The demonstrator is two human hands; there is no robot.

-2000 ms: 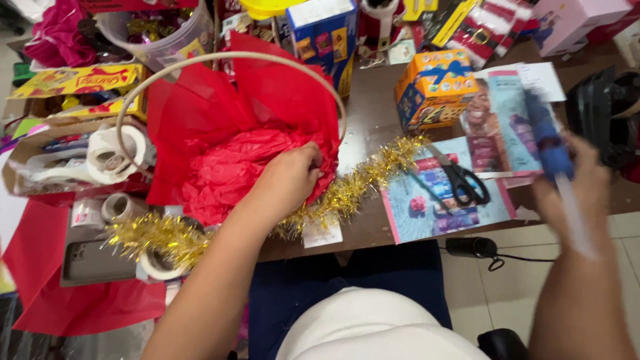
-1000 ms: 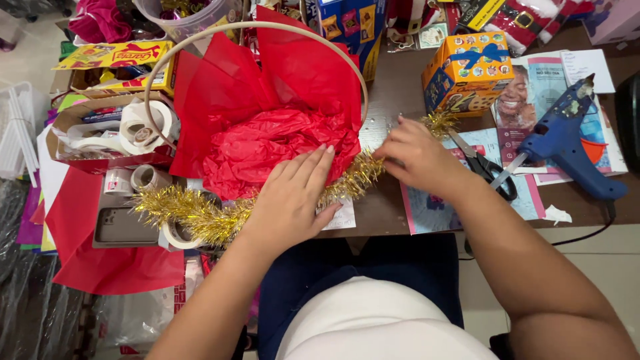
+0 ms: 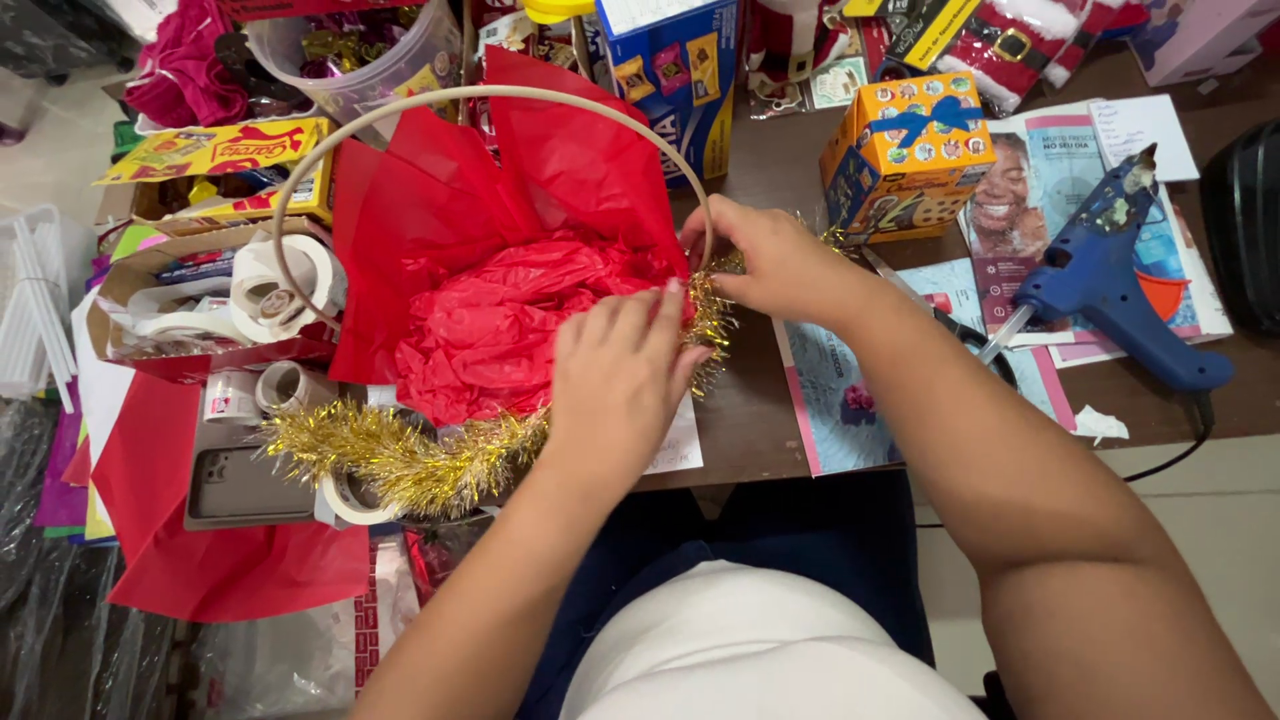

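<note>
A basket with a round beige handle (image 3: 480, 92) is lined with red tissue paper (image 3: 480, 320), crumpled in the middle and standing up at the back. Gold tinsel garland (image 3: 400, 455) runs along its near edge and up its right side. My left hand (image 3: 620, 375) lies on the garland and the paper at the near right rim, fingertips pressing there. At the right rim, beside the foot of the handle, my right hand (image 3: 765, 260) pinches the garland between thumb and fingers. The basket's wall is mostly hidden by paper, garland and hands.
A blue hot glue gun (image 3: 1110, 280) lies on leaflets (image 3: 1050, 150) at right, its nozzle over black-handled scissors (image 3: 975, 345). An orange panettone box (image 3: 905, 160) stands behind. Left are a carton (image 3: 215, 350) of tape rolls, a phone (image 3: 240, 485) and red paper (image 3: 230, 560).
The glue gun, in my right hand two seconds ago, now lies on the leaflets. The garland's right part has gone from stretching outward to lying up against the basket's right side, with my right hand there.
</note>
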